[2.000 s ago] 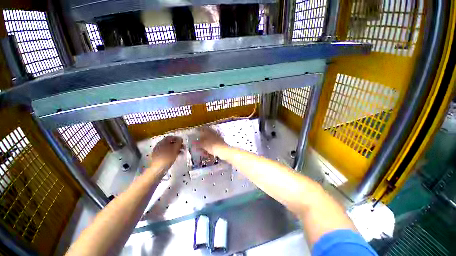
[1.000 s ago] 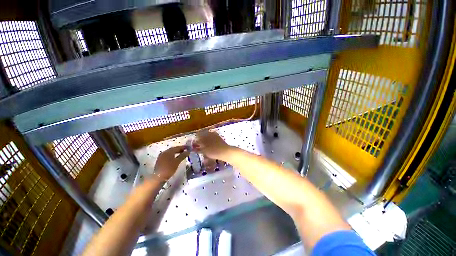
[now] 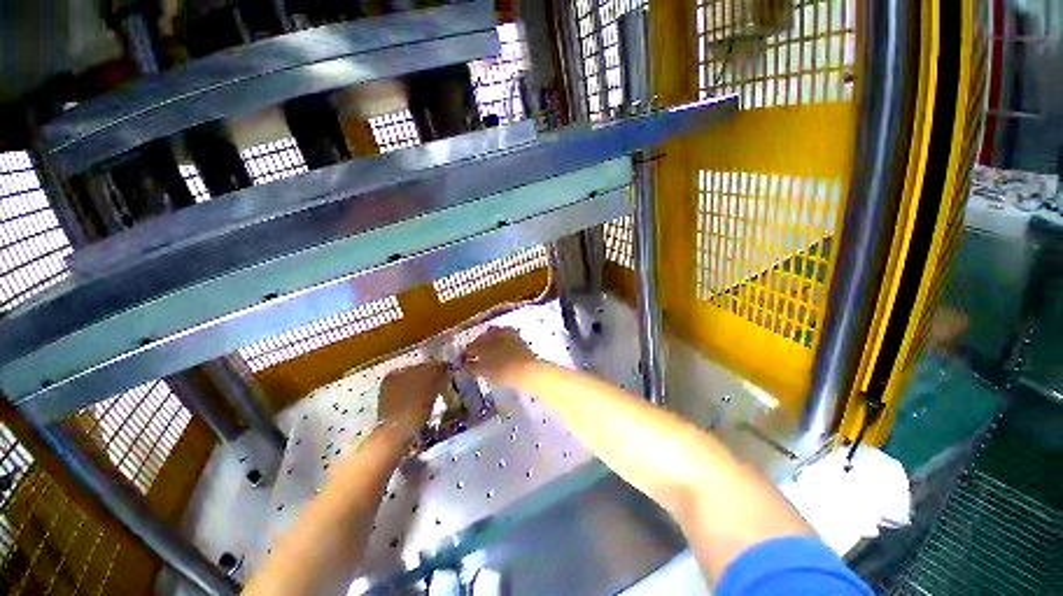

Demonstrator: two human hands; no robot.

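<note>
My left hand [image 3: 410,396] and my right hand [image 3: 499,355] are bare and close together at the rear of the press fixture [image 3: 457,431] in the middle of the bed. Their fingertips meet at a small pale piece; it is too small and blurred to tell whether they grip it. The fixture's front part shows below the hands. Two curved shell workpieces [image 3: 479,581] stand side by side on the front ledge, cut off by the bottom edge.
The perforated bed plate [image 3: 513,448] lies around the fixture. The thick moving platen [image 3: 350,198] hangs above my forearms. A guide post [image 3: 648,279] stands to the right. Yellow mesh guards [image 3: 746,140] enclose the press. A white cloth-like item [image 3: 851,495] lies at the front right corner.
The view has turned right, so the press appears shifted left and tilted. My hands remain at the fixture, fingertips together. The shell workpieces have slid lower in the picture.
</note>
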